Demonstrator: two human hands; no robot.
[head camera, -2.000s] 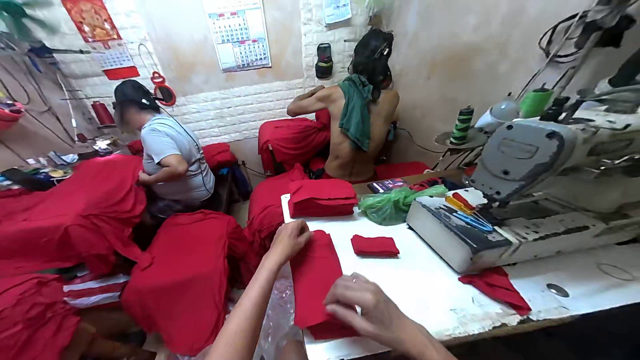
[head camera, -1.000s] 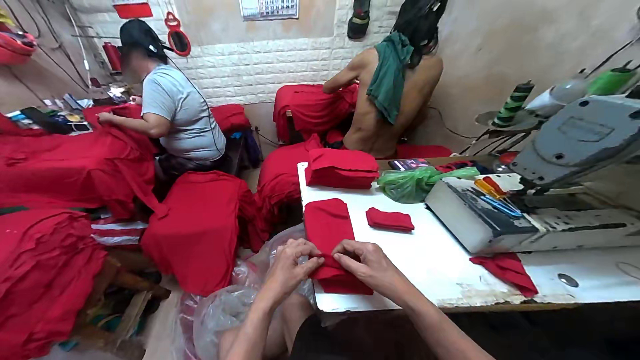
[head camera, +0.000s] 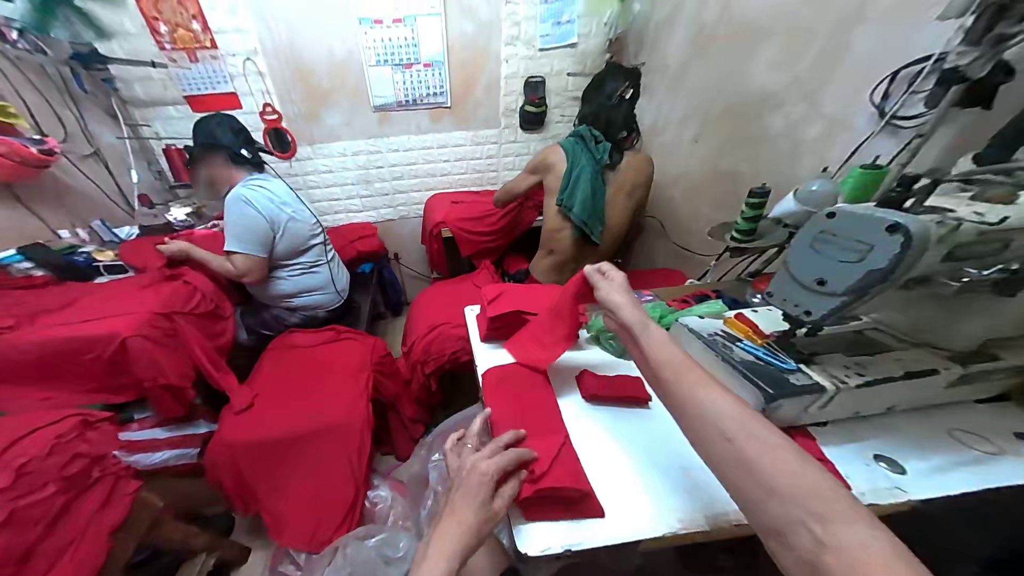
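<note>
My right hand (head camera: 612, 296) is raised over the far part of the white table (head camera: 632, 472), pinching the corner of a red fabric piece (head camera: 548, 332) that hangs down at a slant. Behind that piece sits a folded red fabric stack (head camera: 500, 308). A long folded red cloth pile (head camera: 536, 440) lies along the table's left edge, its upper end near the hanging piece. My left hand (head camera: 484, 472) rests at the left side of this pile, fingers spread, holding nothing that I can see. A small folded red bundle (head camera: 614, 388) lies to the right.
An industrial sewing machine (head camera: 848, 256) stands at right, with snips (head camera: 760, 344) on its base and a green plastic bag (head camera: 612, 336) beside it. Clear plastic (head camera: 384, 536) and red fabric heaps (head camera: 296, 424) lie at left. Two people (head camera: 280, 240) sit working beyond.
Both hands were together on the long pile one second ago. My right hand has moved away toward the table's far side and now holds up a red piece. My left hand stays beside the pile.
</note>
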